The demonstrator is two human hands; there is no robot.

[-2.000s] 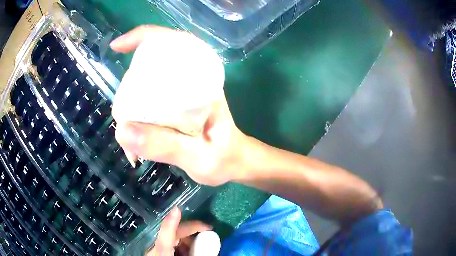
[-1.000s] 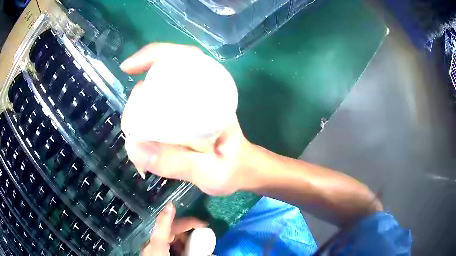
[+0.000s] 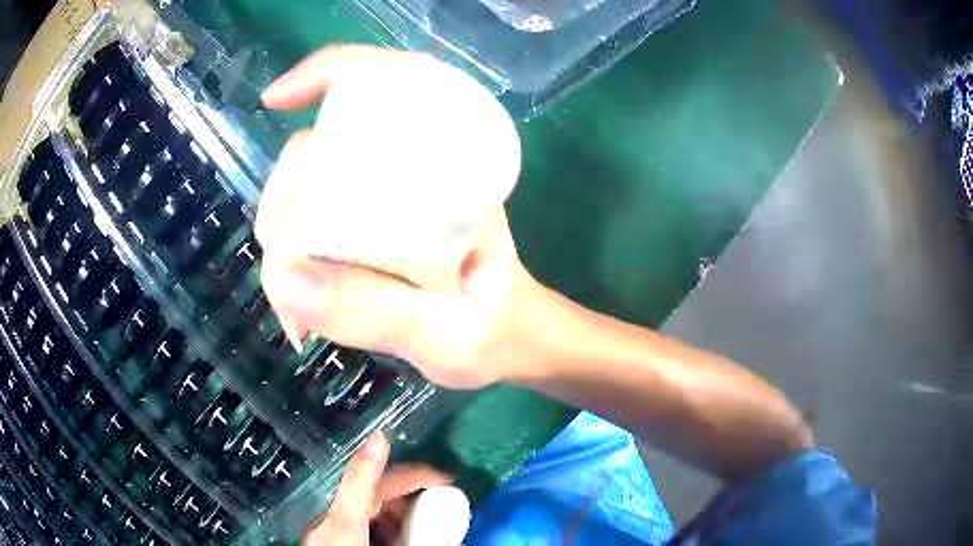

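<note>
My right hand (image 3: 395, 309) is closed around an overexposed white squeeze bottle (image 3: 416, 149), its base towards the camera, above the right part of a clear blister tray (image 3: 171, 288). The nozzle is hidden. The tray holds long rows of glossy black round parts (image 3: 181, 192) with thin bright pins. My left hand (image 3: 357, 501) is at the tray's near edge, cut off by the bottom of the picture, and holds a small white round item (image 3: 437, 518).
A clear plastic tray (image 3: 533, 64) lies on the green mat (image 3: 662, 171) at the top. Tan cardboard (image 3: 37, 64) shows at the upper left. Grey floor (image 3: 790, 288) lies right of the mat's edge. Blue cloth (image 3: 581, 480) shows at the bottom.
My right hand and the bottle have shifted slightly up in the picture since one second ago, along with the view of the trays and mat. Both hands keep their hold.
</note>
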